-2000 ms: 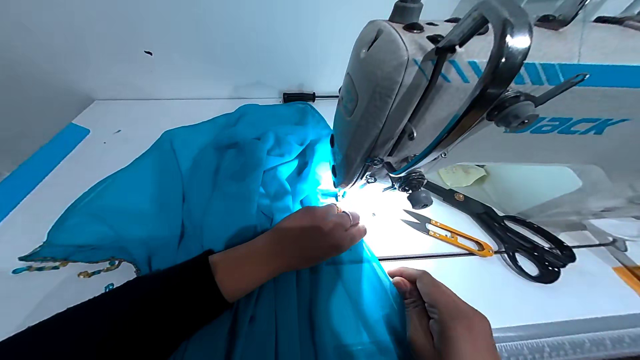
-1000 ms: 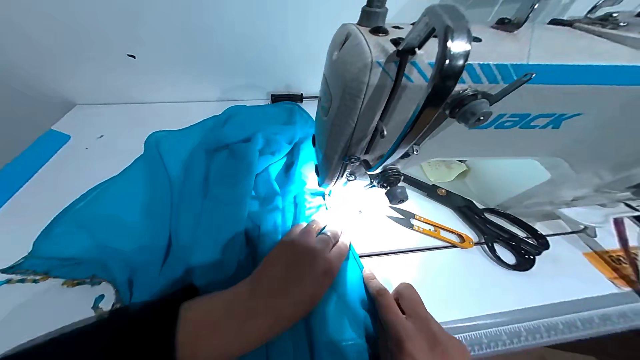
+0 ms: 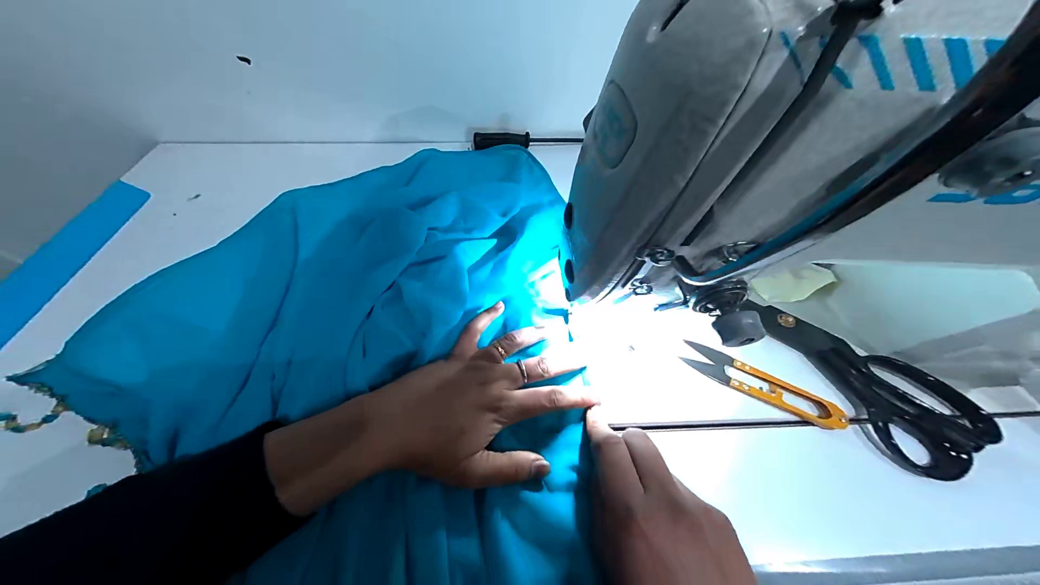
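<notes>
My left hand (image 3: 479, 406) lies flat with spread fingers on a turquoise fabric (image 3: 341, 284), its fingertips near the cloth's right edge. Rings sit on two of its fingers. My right hand (image 3: 658, 504) is at that same edge, nearer to me, its index fingertip touching the cloth beside my left index finger; whether it pinches the cloth is unclear. Just beyond my left hand, the fabric runs under the head of a Jack sewing machine (image 3: 699, 146). Glare hides the needle and presser foot. Beaded trim (image 3: 106, 435) edges the cloth at the left.
Orange thread snips (image 3: 772, 390) and black-handled scissors (image 3: 886, 394) lie right of the needle area. A black-handled tool (image 3: 501, 140) lies at the back. Blue tape (image 3: 65, 252) marks the table's left edge. Pale scrap material (image 3: 792, 282) lies beneath the machine arm.
My left hand has opened from a bunched pose to spread fingers on the cloth. My right index fingertip is now close to it. The view has moved closer to the work.
</notes>
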